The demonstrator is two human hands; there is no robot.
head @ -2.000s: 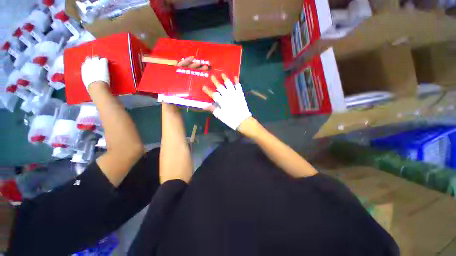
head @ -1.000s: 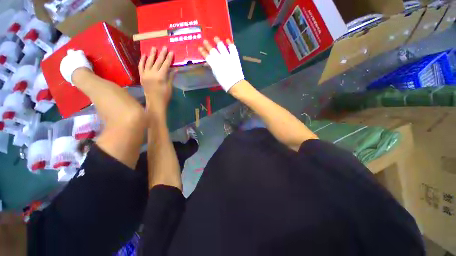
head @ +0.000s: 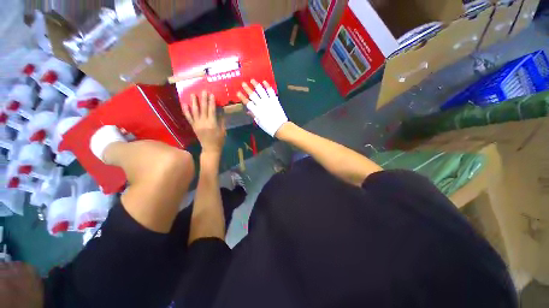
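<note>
A red carton [head: 224, 53] stands on the green bench in front of me, its red lid upward with white print. A narrow tan strip [head: 185, 77] lies at the lid's left side. My left hand [head: 204, 121] is bare and lies with fingers spread on the lid's near left edge. My right hand [head: 266, 110] wears a white glove with bare fingertips and rests on the lid's near right corner. Neither hand is closed around anything. Part of the carton's near side shows between my hands.
A coworker's gloved hand [head: 107, 142] is on another red carton [head: 158, 114] at left. Wrapped white devices [head: 40, 129] stand in rows beyond it. Open cartons [head: 355, 48] stand at right. A blue crate [head: 508, 81] and green-wrapped bale [head: 430, 168] are at right. Loose strips lie on the bench.
The tan strip's free end is now at the lid's left. My left hand has come from under the lid edge onto its top. The coworker's carton has shifted and tilted. The camera view has moved.
</note>
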